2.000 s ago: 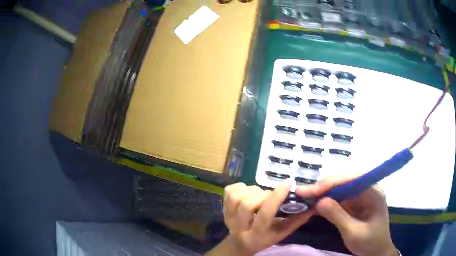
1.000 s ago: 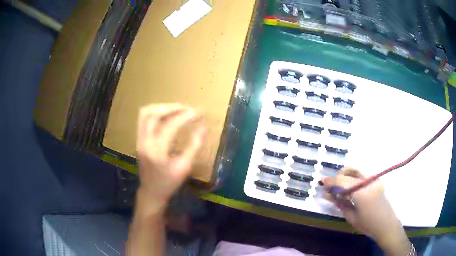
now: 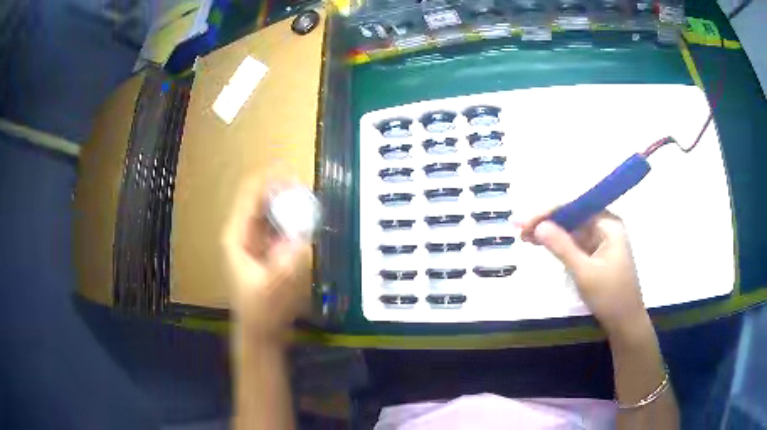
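Note:
My left hand [image 3: 267, 239] is blurred above the cardboard sheet and holds a round component [image 3: 293, 211] with a pale face, by its fingertips. My right hand [image 3: 593, 256] holds a blue pen-like tool [image 3: 601, 193] with a reddish cord running from its rear to the upper right. The tool's tip is largely hidden by my fingers. The white holding tray [image 3: 673, 252] lies on the green mat, with black-rimmed components [image 3: 444, 220] on edge in three columns on its left side. The right column is one component shorter at its near end.
The cardboard sheet [image 3: 210, 227] covers stacked clear trays on the left and bears a paper label [image 3: 240, 89] and a round black part [image 3: 305, 23]. Clear trays [image 3: 437, 18] with dark parts line the back. Yellow tape [image 3: 471, 338] edges the green mat [image 3: 420, 82].
The view has shifted. My left hand, empty-looking a second ago, now holds a component. My right hand has moved from the tray's near edge to farther up it. The right column has gained a component.

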